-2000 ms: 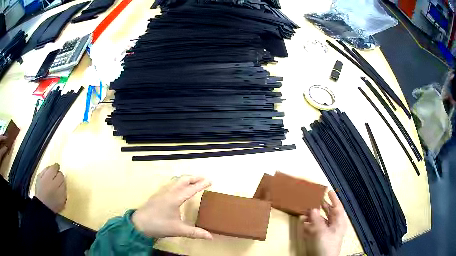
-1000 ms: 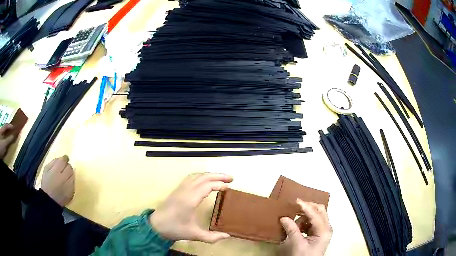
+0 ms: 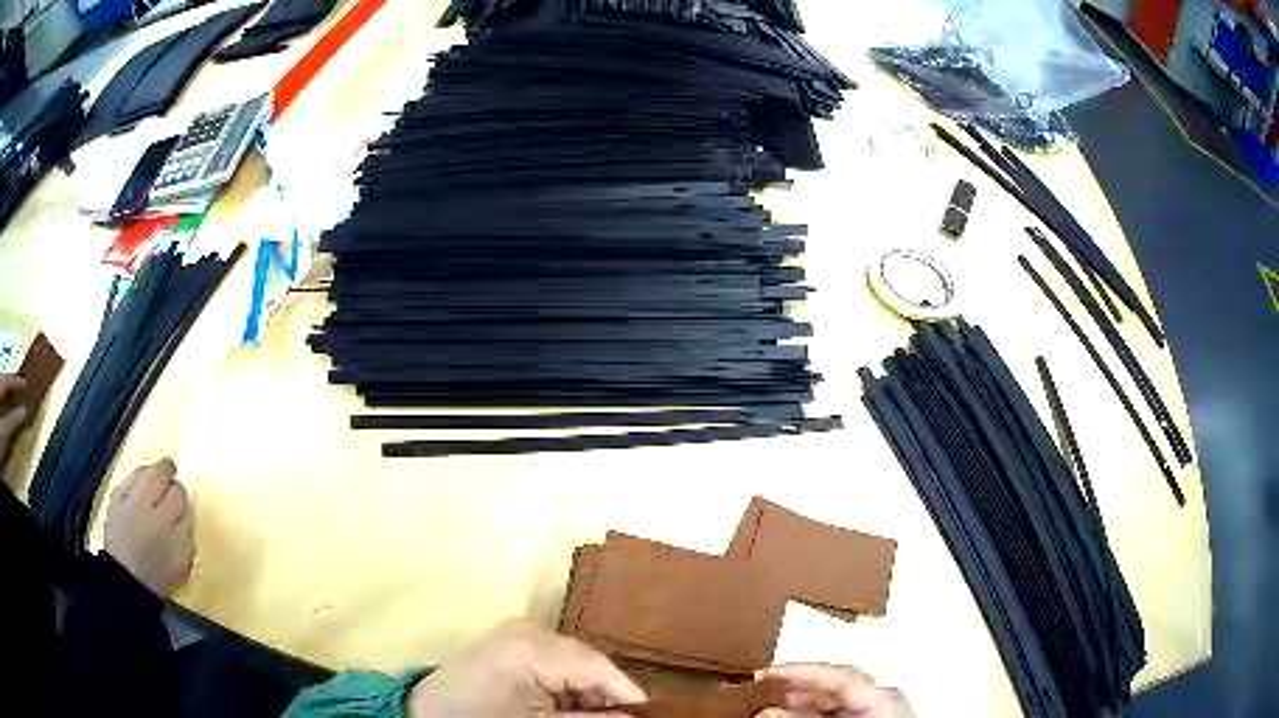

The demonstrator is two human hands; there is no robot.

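A stack of brown leather pieces [image 3: 680,596] lies near the table's front edge, its pieces slightly fanned at the left. A few more brown pieces [image 3: 828,561] lie at its upper right, partly under or against it. Just below the stack, my left hand [image 3: 526,676] and my right hand [image 3: 830,692] pinch another brown piece [image 3: 701,692] between them, one at each end. Both hands and this piece are partly cut off by the bottom edge of the picture.
A large pile of black strips [image 3: 561,281] covers the table's middle. Black bundles lie at right [image 3: 996,505] and left [image 3: 119,379]. A tape roll [image 3: 912,283] and a calculator [image 3: 211,147] lie farther off. Another person's hand [image 3: 150,526] rests at left.
Both my hands have moved down toward the picture's bottom edge, off the stack. They now hold a separate brown piece. The stack stands a little left and lies uncovered.
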